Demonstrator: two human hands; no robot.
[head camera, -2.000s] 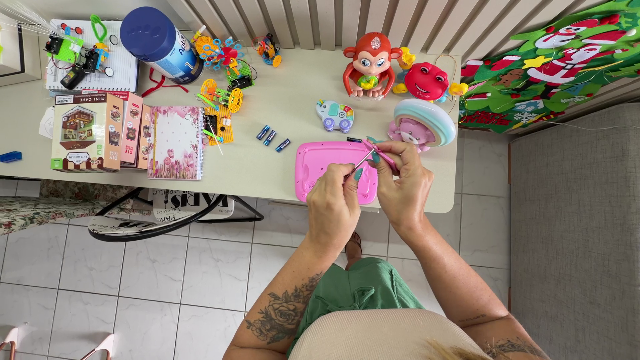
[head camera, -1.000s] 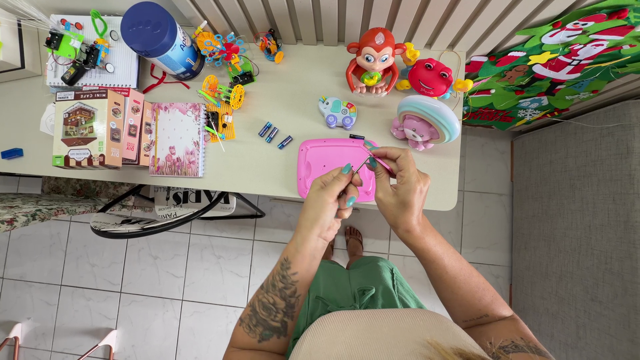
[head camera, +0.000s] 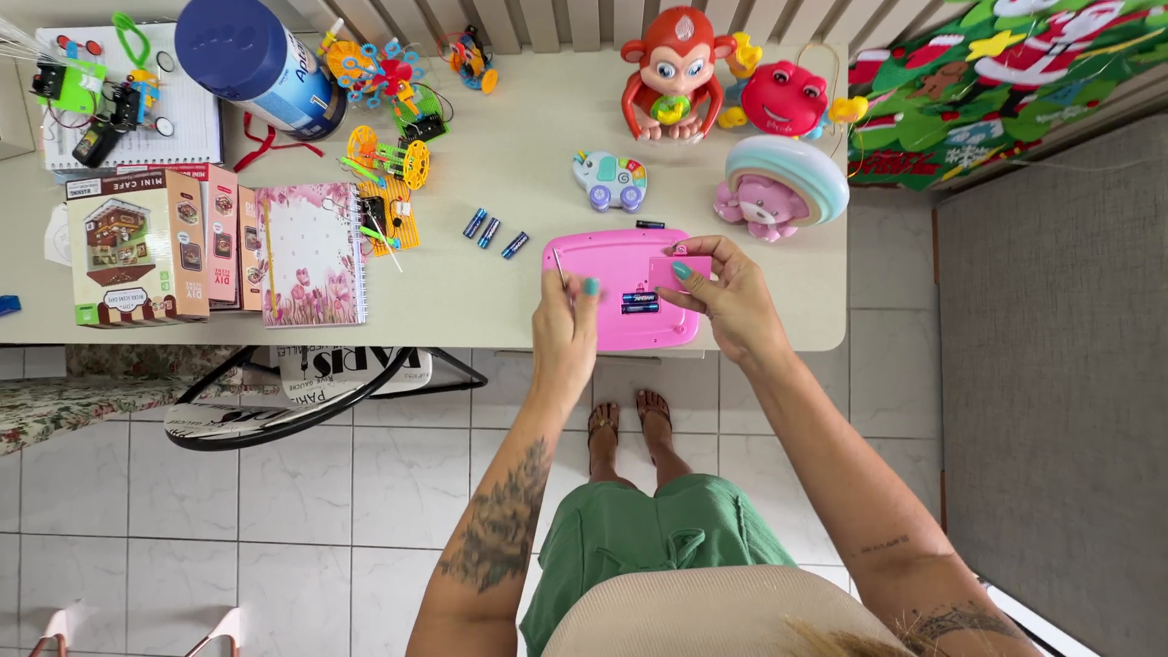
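A pink plastic toy (head camera: 584, 255) lies face down at the table's front edge, its battery compartment uncovered, with batteries (head camera: 640, 303) inside. My right hand (head camera: 730, 292) pinches a small pink battery cover (head camera: 680, 270) above the toy's right part. Over the toy's left side, my left hand (head camera: 568, 319) holds a thin metal tool (head camera: 558, 265), perhaps a screwdriver, mostly hidden by the fingers. One dark battery (head camera: 650, 224) rests just behind the toy. Several blue batteries (head camera: 489, 233) lie to its left.
An elephant toy (head camera: 611, 182), a red monkey toy (head camera: 676, 78), a red toy (head camera: 785, 99) and a pink bear toy with a pastel ring (head camera: 765, 203) stand behind. Leftward are a floral notebook (head camera: 313, 255), mini cafe boxes (head camera: 137, 246), a blue-lidded can (head camera: 265, 68) and small built toys (head camera: 388, 160).
My hands were close together over the toy, around a thin tool. They have moved apart, and my right hand now holds the battery cover, with the compartment in view.
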